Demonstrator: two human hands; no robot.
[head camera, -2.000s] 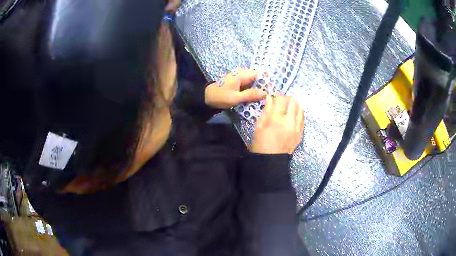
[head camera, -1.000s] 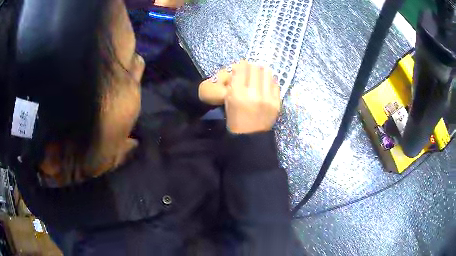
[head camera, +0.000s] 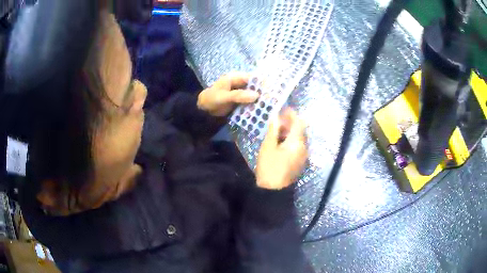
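Note:
My left hand and my right hand are not in view. A long pale perforated strip (head camera: 288, 48) with rows of round holes lies on a silvery textured worktable (head camera: 374, 224). Another person's hand (head camera: 221, 96) holds the left edge of the strip near its lower end. That person's other hand (head camera: 280, 152) is just off the lower end, with bent fingers. It is blurred, and whether it holds something small cannot be told.
The other person, in a dark jacket (head camera: 203, 213) and dark cap, fills the left and lower middle. A yellow-black fixture (head camera: 395, 128) with a black cylinder (head camera: 440, 96) stands at the right. A thick black cable (head camera: 347, 128) hangs across the table. A carton (head camera: 26, 256) shows at lower left.
The other person's nearer hand has come off the strip and moved down, showing its lower end. Their head has shifted left. The fixture sits slightly further left in view.

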